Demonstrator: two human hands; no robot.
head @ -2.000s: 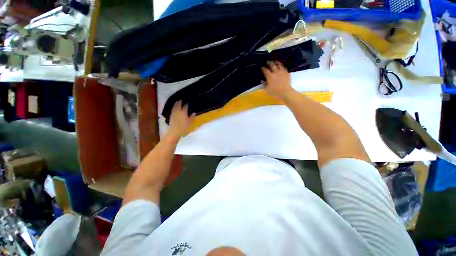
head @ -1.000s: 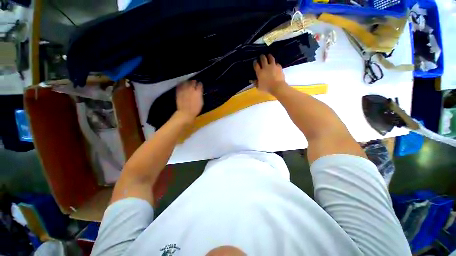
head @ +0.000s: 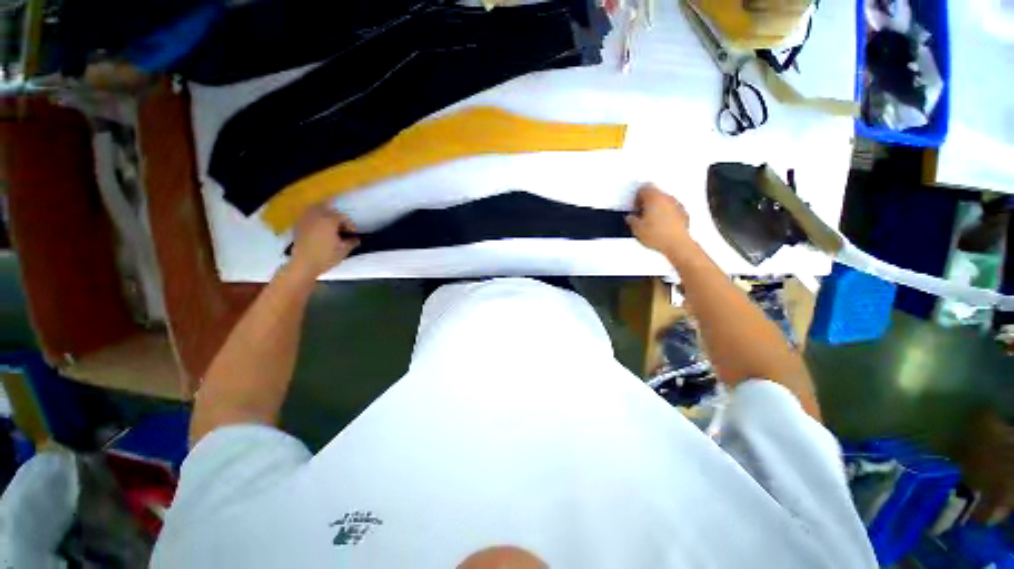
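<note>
A single dark curved fabric panel lies spread along the near edge of the white table. My left hand grips its left end, and my right hand grips its right end. The yellow pressing template lies just beyond the panel, apart from it. A stack of dark cut panels lies beyond the template. The steam iron rests at the right of the table, not held, with its white hose running off to the right.
Scissors lie at the far right by tan strips. A blue tray holds dark and clear items beyond the table's right edge. An open reddish-brown cardboard box stands at the left. A blue bin is below the iron.
Both hands have moved from the dark stack to the near table edge and spread apart, now holding one dark panel. The view has shifted, and the template now shows uncovered.
</note>
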